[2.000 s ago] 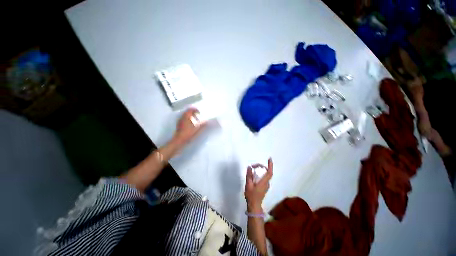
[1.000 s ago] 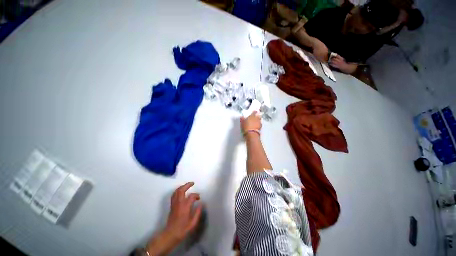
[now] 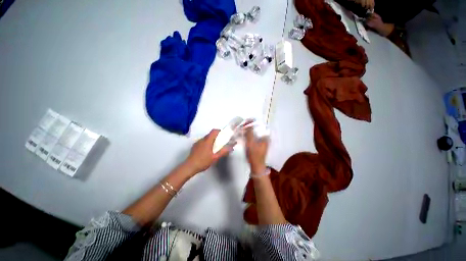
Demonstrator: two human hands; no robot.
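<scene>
My left hand (image 3: 205, 152) holds a white carton (image 3: 225, 136) tilted, at the middle of the table. My right hand (image 3: 255, 145) is at the carton's upper end, with something white and blurred (image 3: 261, 131) at its fingers; whether it is a flap or a separate piece I cannot tell. A pile of small clear items with dark tips (image 3: 248, 53) lies further up. One white carton (image 3: 284, 56) lies at the pile's right side. A row of several packed cartons (image 3: 64, 142) sits at the left, barcodes showing.
A blue cloth (image 3: 176, 84) lies left of the pile and a rust cloth (image 3: 327, 132) right of it, on the white table (image 3: 403, 153). A small dark object (image 3: 424, 208) lies near the right edge. Another person's hands (image 3: 375, 20) are at the top right.
My right hand has come back from the pile to the middle. My left hand, empty and open before, has moved up and now holds the white carton.
</scene>
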